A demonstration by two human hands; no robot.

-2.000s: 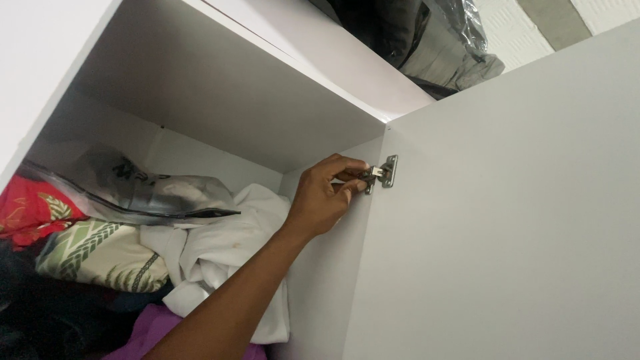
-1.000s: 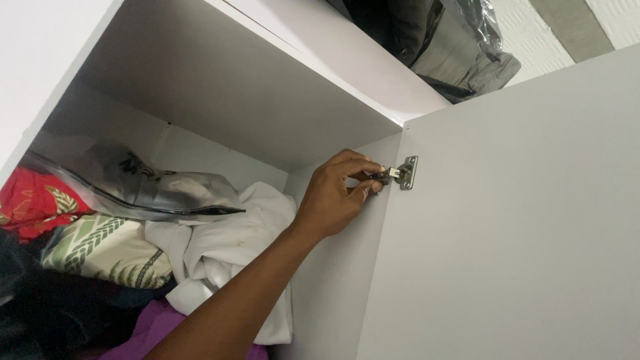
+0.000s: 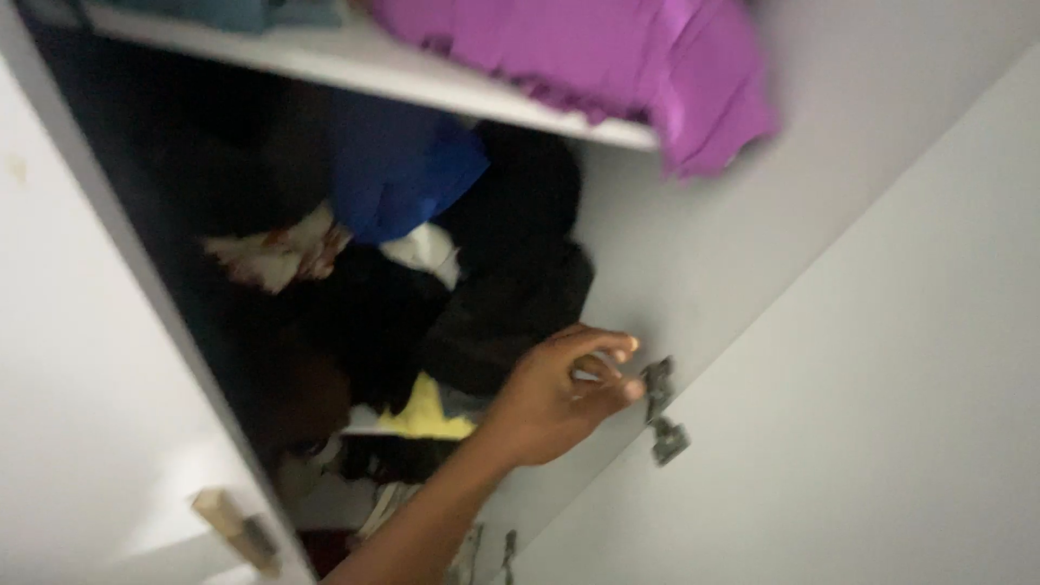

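Note:
My left hand reaches in from the bottom, its back toward me, thumb and fingers curved and slightly apart. Nothing plain shows between them, though the picture is blurred. Just right of the fingertips, a metal cabinet hinge sits on the inner side wall, and its other part is on the white door. Whether the fingertips touch the hinge I cannot tell. My right hand is out of view.
Purple cloth hangs over the shelf edge. Below lie blue cloth, dark clothes and yellow cloth. Another white door with a handle stands at left. A further hinge shows low down.
The view has swung down to a lower compartment. My left hand has left the upper hinge, where its fingers were pinched, and is now beside a lower one.

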